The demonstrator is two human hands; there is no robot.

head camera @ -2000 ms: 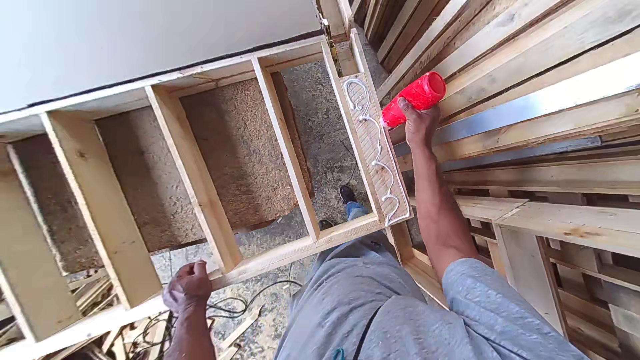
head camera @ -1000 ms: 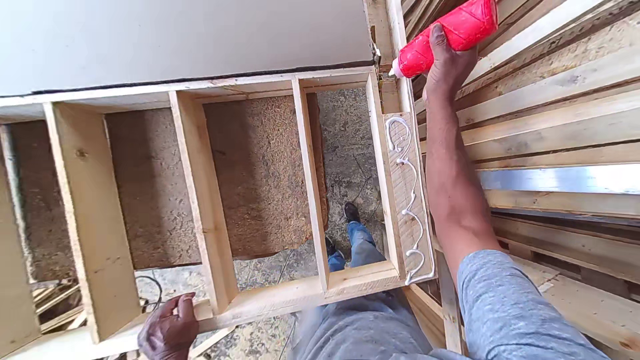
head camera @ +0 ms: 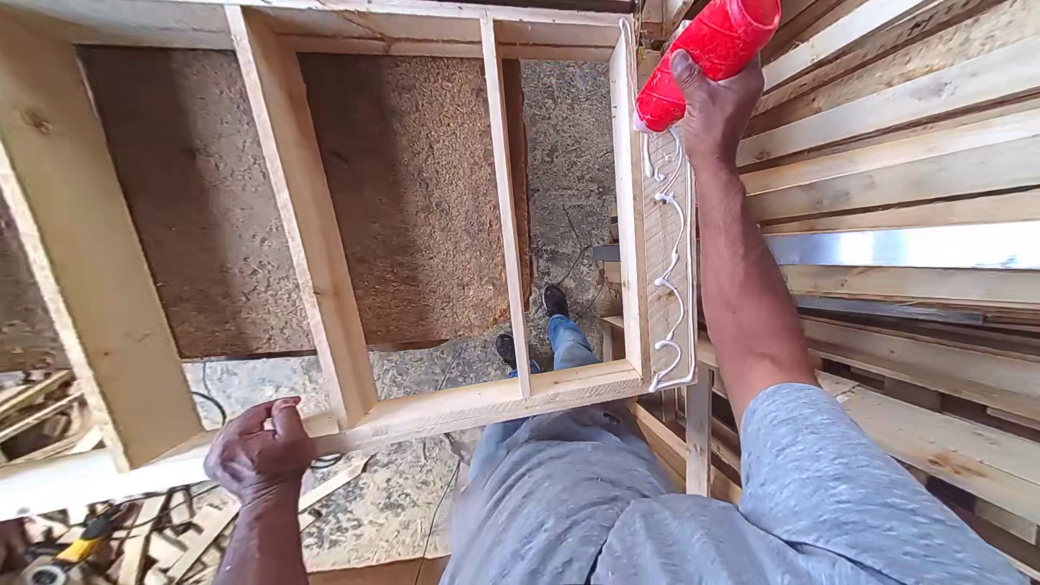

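My right hand [head camera: 721,106] grips a red squeeze bottle [head camera: 703,61], tilted with its tip down at the upper part of a board [head camera: 662,244] at the right end of a wooden frame [head camera: 504,402]. White glue [head camera: 671,284] lies on that board in straight lines and wavy loops. Near the frame's front rail, at lower left, is my left hand [head camera: 262,447], fingers curled and thumb raised; whether it grips the rail cannot be told. Several crosspieces, one a wide plank [head camera: 81,244], span the frame.
Stacked lumber [head camera: 894,179] with a metal strip [head camera: 910,246] fills the right side. A brown rough panel [head camera: 414,195] lies below the frame. Wood offcuts [head camera: 195,536], cables and a yellow and black power tool [head camera: 81,546] are on the floor at lower left. My feet show beneath.
A straight glue line now runs along the board's right edge beside the wavy bead. The bottle was beside the board's middle two seconds ago and is at its upper end now. The view has shifted.
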